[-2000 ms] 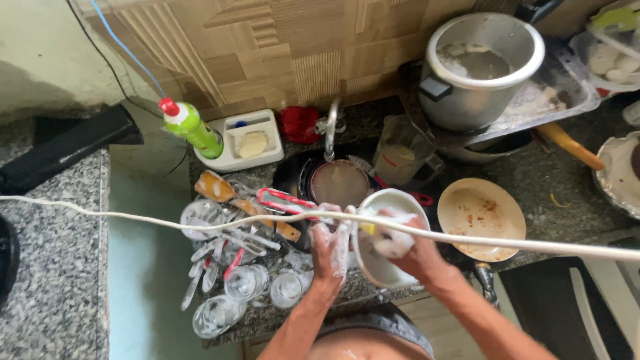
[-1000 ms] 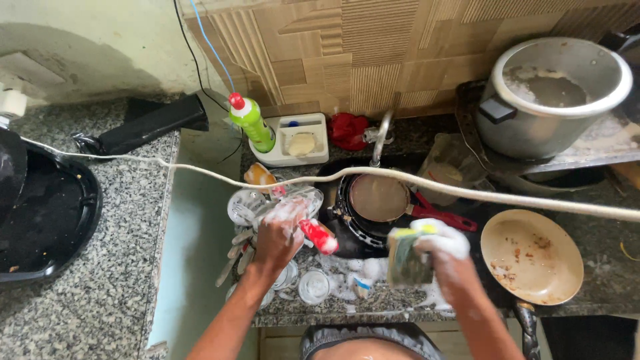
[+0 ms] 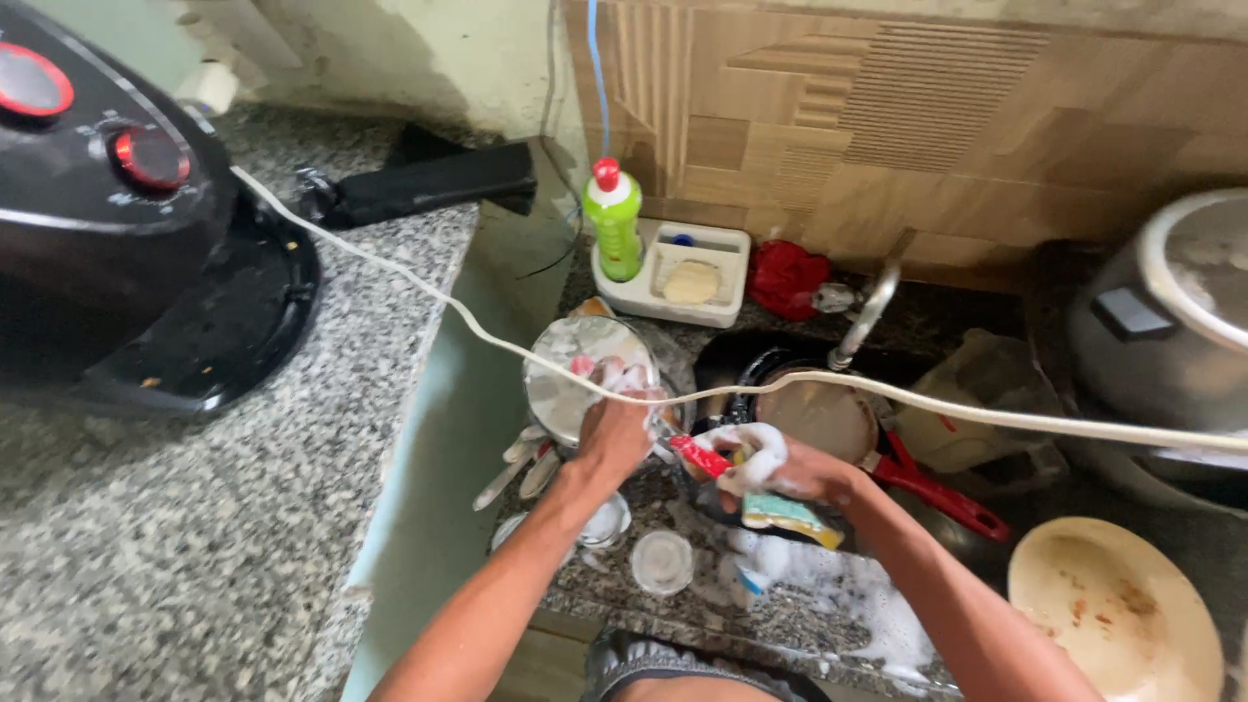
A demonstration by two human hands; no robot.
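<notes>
My left hand (image 3: pixel 621 419), covered in foam, is over a round, soapy glass lid or dish (image 3: pixel 570 390); its fingertips are partly hidden, so its grip is unclear. Between my hands is a red-handled utensil (image 3: pixel 700 455), its metal part towards my left hand and its handle touching my right fingers. My foamy right hand (image 3: pixel 780 466) holds a green and yellow sponge (image 3: pixel 785 515) above the counter edge of the sink. Behind it, a pan (image 3: pixel 819 414) with a red handle sits in the sink. Spoons (image 3: pixel 507 485) and small glass cups (image 3: pixel 663 563) lie below my left hand.
A white cord (image 3: pixel 468 317) crosses in front of the view. Behind the sink are a tap (image 3: pixel 871 307), a green detergent bottle (image 3: pixel 614 224) and a white soap tray (image 3: pixel 723 312). A large pot (image 3: pixel 1131 361) and a stained cream pan (image 3: pixel 1111 604) stand right; a black appliance (image 3: pixel 97 253) is left.
My right hand, with the sponge, has moved left to beside my left hand and the red handle. The view has swung left, bringing more of the black appliance in.
</notes>
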